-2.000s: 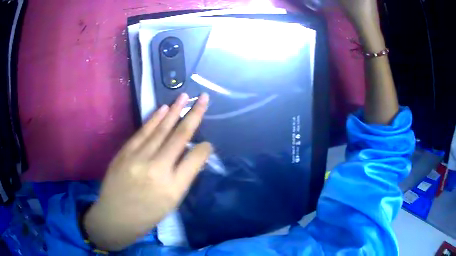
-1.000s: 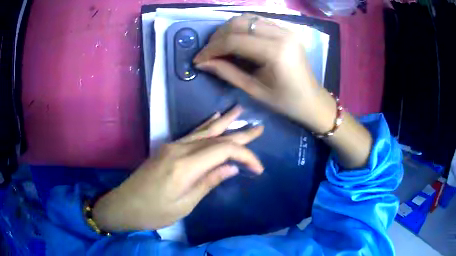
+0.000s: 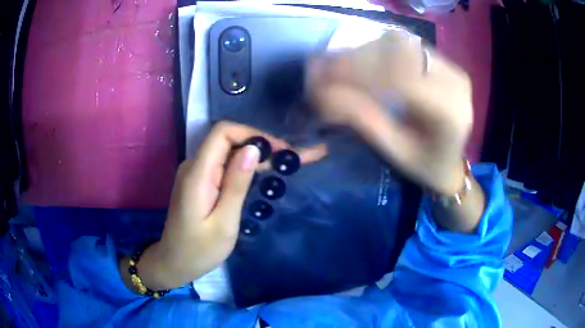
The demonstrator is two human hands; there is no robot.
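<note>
A dark grey tablet back cover (image 3: 308, 256) lies on white and black sheets in front of me, with glare near its top edge. Its raised camera bump (image 3: 235, 61) is at the upper left. My left hand (image 3: 208, 192) is over the cover's left part. Its thumb and finger pinch one of several round black lens parts (image 3: 272, 188), which hang in a curved row over the cover, each with a pale spot. My right hand (image 3: 398, 102) is blurred over the cover's upper right; whether it holds anything cannot be told.
Pink padding (image 3: 102, 109) covers the bench around the cover. A crumpled clear plastic item (image 3: 436, 5) is at the top edge. Dark striped stacks stand at both sides. Blue bins (image 3: 529, 253) are at the lower right.
My left hand has turned and now shows the black lens parts, pinched between thumb and finger. My right hand has moved right, away from the camera bump, which is now uncovered.
</note>
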